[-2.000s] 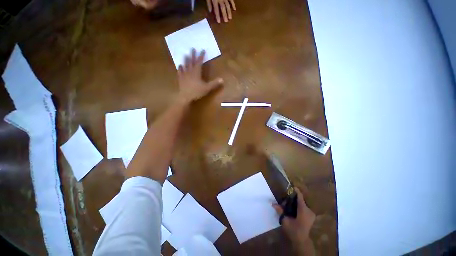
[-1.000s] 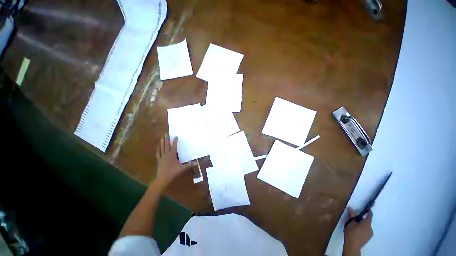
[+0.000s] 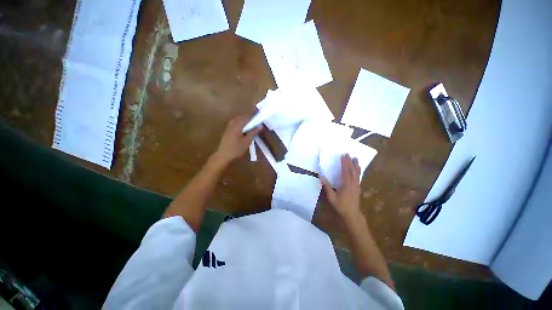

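Observation:
Several white paper pattern pieces [image 3: 301, 57] lie overlapping in front of me on the brown table. My left hand [image 3: 236, 138] grips the edge of a lifted, bent piece [image 3: 279, 114] between thumb and fingers. My right hand [image 3: 345, 189] rests with fingers spread on another piece [image 3: 339, 156], to the right. One piece [image 3: 296, 191] lies between my hands near the table edge. Thin paper strips [image 3: 265, 151] lie beside my left fingers. The dark-handled shears [image 3: 446, 192] lie on the white paper at the right, out of my hands.
A long white pattern piece [image 3: 94, 79] lies at the left of the brown table [image 3: 200, 79]. A silver metal clamp [image 3: 448, 113] sits at the right beside the wide white paper [image 3: 514, 109], rolled at its lower right. Green floor shows past the near table edge.
My right hand has let go of the shears and moved left onto the paper pieces. My left hand has taken hold of a piece and bent it up. The view has shifted.

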